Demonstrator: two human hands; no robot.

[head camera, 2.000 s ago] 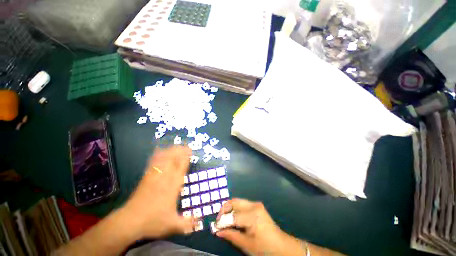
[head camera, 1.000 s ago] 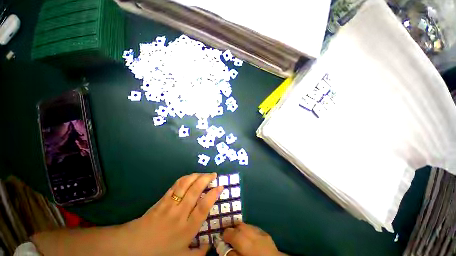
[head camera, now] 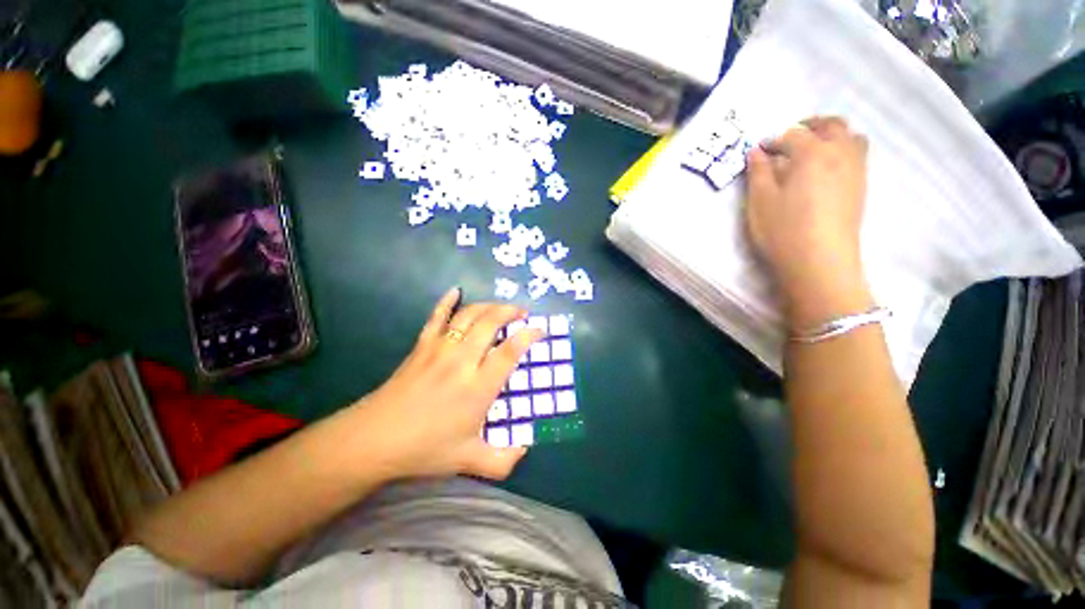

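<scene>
A board panel [head camera: 550, 378] with a grid of white squares and dark lines lies near the front edge of the table. Bare green shows at its lower right corner. My left hand [head camera: 458, 381] lies over its left side, fingers on top and thumb at the bottom edge, holding it. My right hand [head camera: 811, 196] is on the white packet [head camera: 726, 268], fingertips beside some short dark strips [head camera: 714, 152]. Whether it grips one is too blurred to tell. A loose pile of small white square pieces [head camera: 458, 137] lies beyond the panel, with several strays nearer to it.
A lit phone [head camera: 244, 268] lies left of the pile, with stacked green panels [head camera: 250, 48] behind it. A white-topped stack [head camera: 619, 30] is at the back. Upright sheets stand at the right [head camera: 1035, 440] and lower left [head camera: 89, 440]. A yellow strip [head camera: 640, 170] sits beside the packet.
My right hand has left the panel's lower edge and moved up and right onto the white packet. My left hand stays on the panel. The view has shifted, and the panel's green corner now shows.
</scene>
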